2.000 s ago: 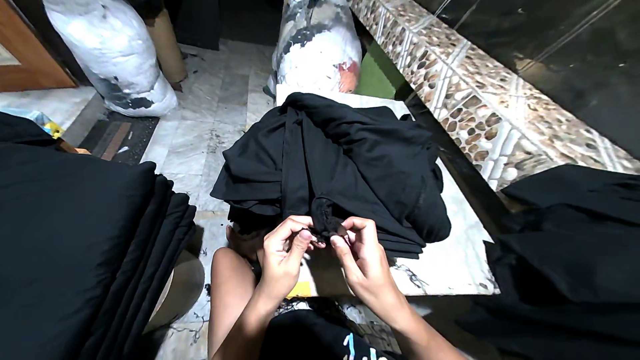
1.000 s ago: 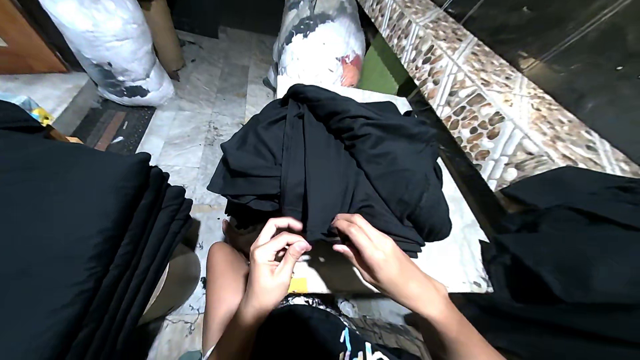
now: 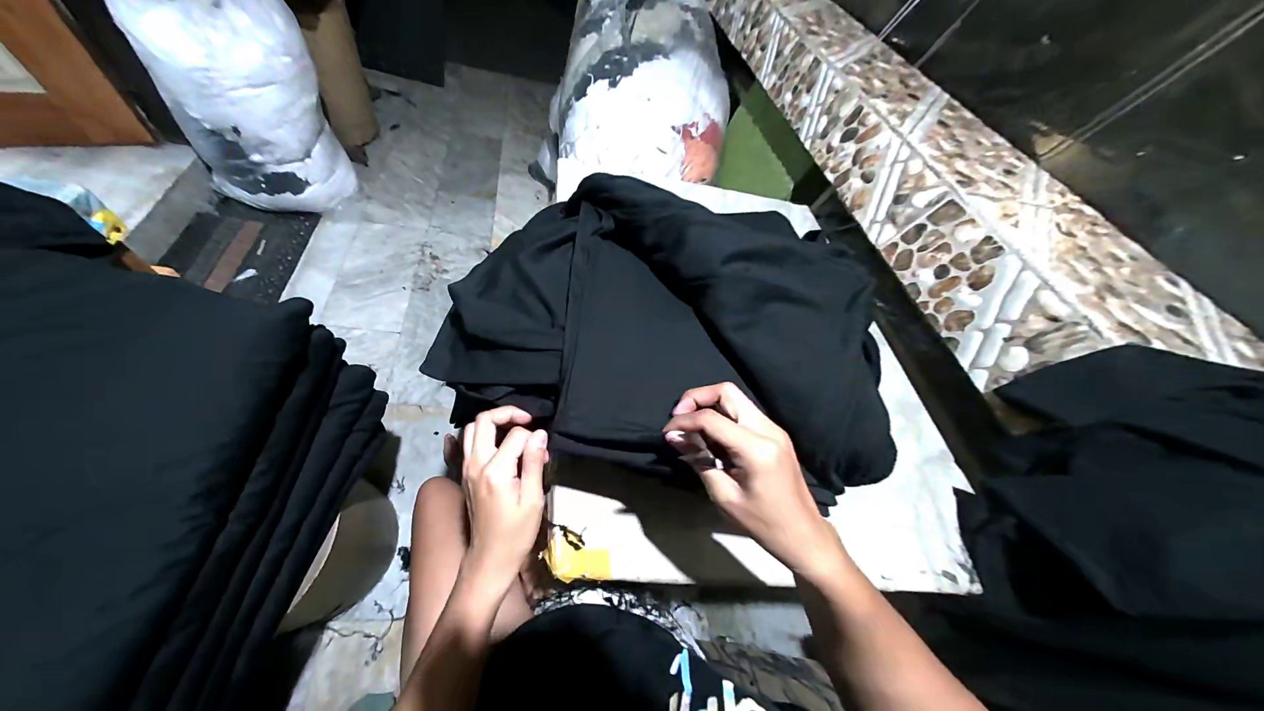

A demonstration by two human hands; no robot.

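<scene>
A heap of black fabric (image 3: 671,326) lies folded and rumpled on a white board (image 3: 652,533) in front of me. At the near left corner of the heap is my left hand (image 3: 504,479), its fingers curled close to the cloth edge; whether they pinch it cannot be told. My right hand (image 3: 736,459) is bent at the near edge, thumb and fingertips close together around something small and partly hidden, perhaps the cloth edge. A seam or folded strip runs down the heap between the hands. Yellow tape is on the board's near left corner.
Stacked folded black cloth (image 3: 148,444) fills the left side, above a round container (image 3: 351,558). More black cloth (image 3: 1136,494) lies at the right. Stuffed white sacks (image 3: 247,99) stand behind, and a pebble-patterned tiled ledge (image 3: 948,237) runs along the right. Loose threads litter the floor.
Two seconds ago my hands were together at a bunched part of the cloth; now they are farther apart along its near edge, and that part lies flatter.
</scene>
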